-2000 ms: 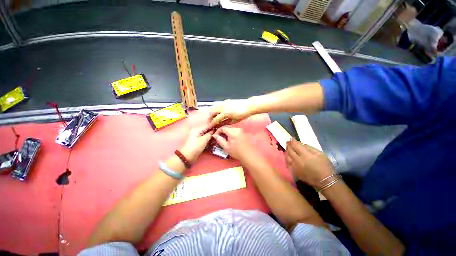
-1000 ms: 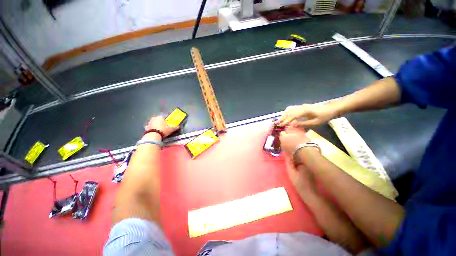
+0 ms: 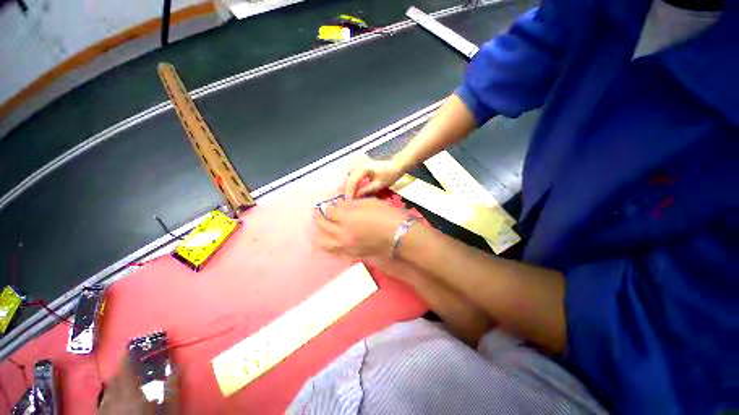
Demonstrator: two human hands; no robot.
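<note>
My left hand (image 3: 121, 394), blurred and cut by the bottom edge at lower left, has its fingers around the sides of a dark, shiny battery pack (image 3: 152, 366) with a red lead. My right forearm (image 3: 442, 305) runs beneath the coworker's braceleted arm; my right hand is largely hidden there, and its grip cannot be told. The coworker's two hands (image 3: 365, 223) meet over a mostly covered pack at the mat's far edge. A pale label strip (image 3: 293, 330) lies on the red mat (image 3: 243, 284) in front of me.
A yellow pack (image 3: 206, 238) lies at the mat's edge by the orange slotted bar (image 3: 202, 138). More dark packs (image 3: 86, 320) lie at left. Spare strips (image 3: 466, 194) cross beside the coworker (image 3: 640, 203). The conveyor belt (image 3: 300, 121) runs behind; a white bar (image 3: 442, 32) crosses it.
My left hand has left the yellow pack at the belt and is now around a dark pack at lower left. The view has turned right; the coworker's hands remain together.
</note>
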